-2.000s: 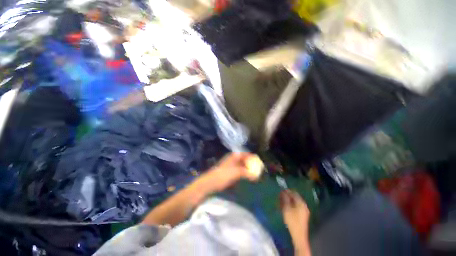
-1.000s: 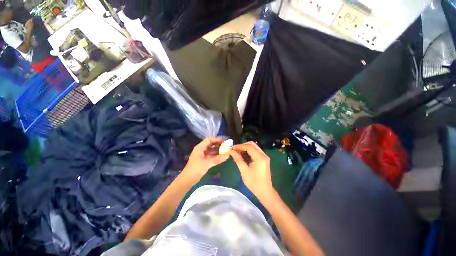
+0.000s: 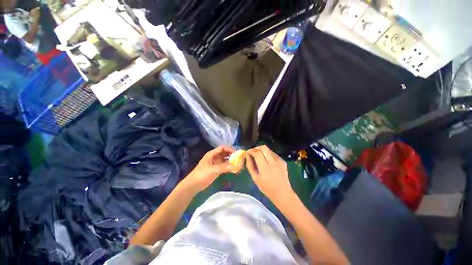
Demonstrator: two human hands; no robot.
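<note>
A small peeled mandarin orange (image 3: 237, 160), pale yellow-orange, is held between my two hands in front of my chest, over the green floor. My left hand (image 3: 213, 164) is closed around its left side with bare fingers. The fingertips of my right hand (image 3: 266, 166) touch its right side. Whether those fingertips grip the fruit or a bit of peel is too small to tell.
A large pile of dark garments (image 3: 93, 171) lies left, with a blue plastic crate (image 3: 57, 98) behind. Black cloth (image 3: 331, 88) hangs ahead right. A red bag (image 3: 396, 171) and grey panel (image 3: 378, 222) are right. A person stands far left.
Two seconds ago my hands were apart, the fruit in my left hand; they have since come together at it. Over the last second, the surroundings shifted slightly in view.
</note>
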